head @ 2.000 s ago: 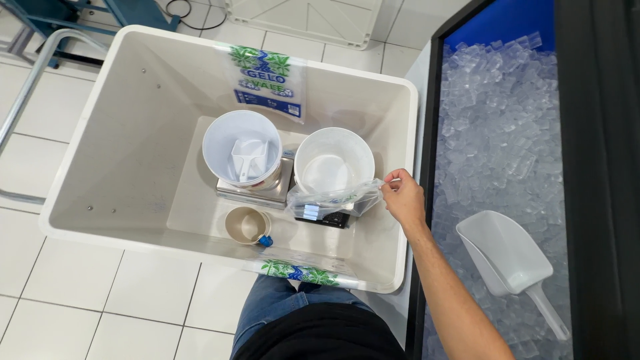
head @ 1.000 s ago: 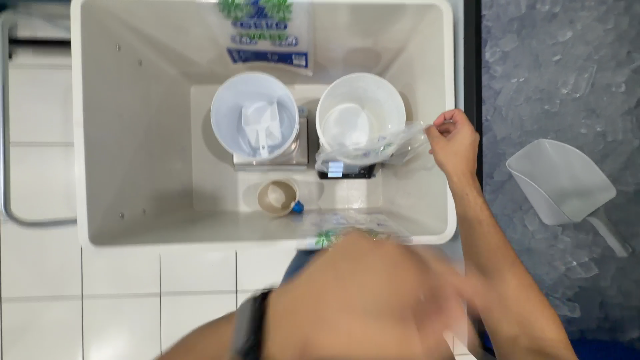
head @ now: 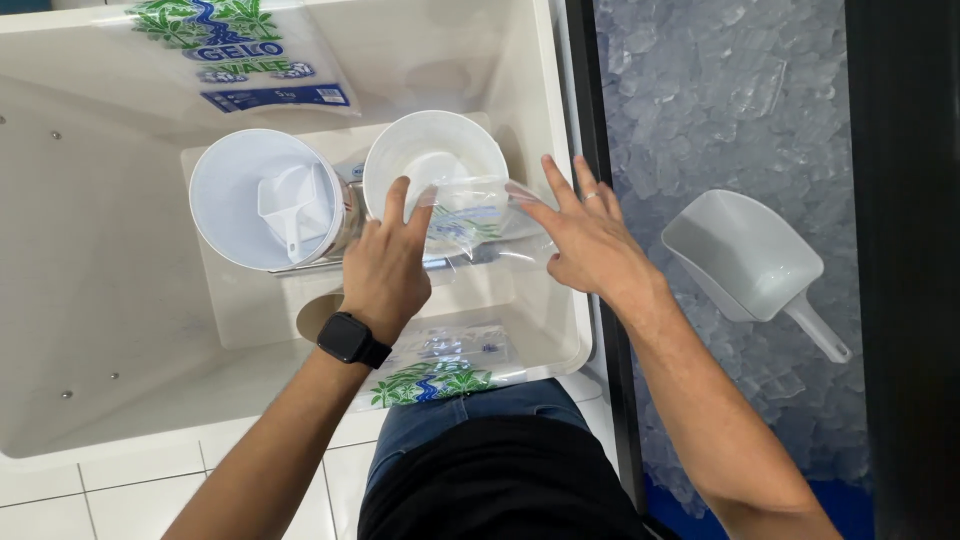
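Note:
A clear plastic bag with green and blue print is stretched between my two hands over the front of a white round bucket. My left hand, with a black watch at the wrist, has its fingertips at the bag's left edge. At the bag's right edge is my right hand, its other fingers spread. Left of them stands a second white bucket with a small white scoop inside. Beneath the buckets, metal scales are partly hidden.
The large beige plastic tub surrounds the buckets. Printed ice bags hang over its far wall and near rim. A beige cup is partly behind my left wrist. At right, a large white scoop lies on ice.
My left hand has come in to the bag's left edge; one second ago it was a blur near the tub's front rim. The bag now spreads between both hands. The view is closer.

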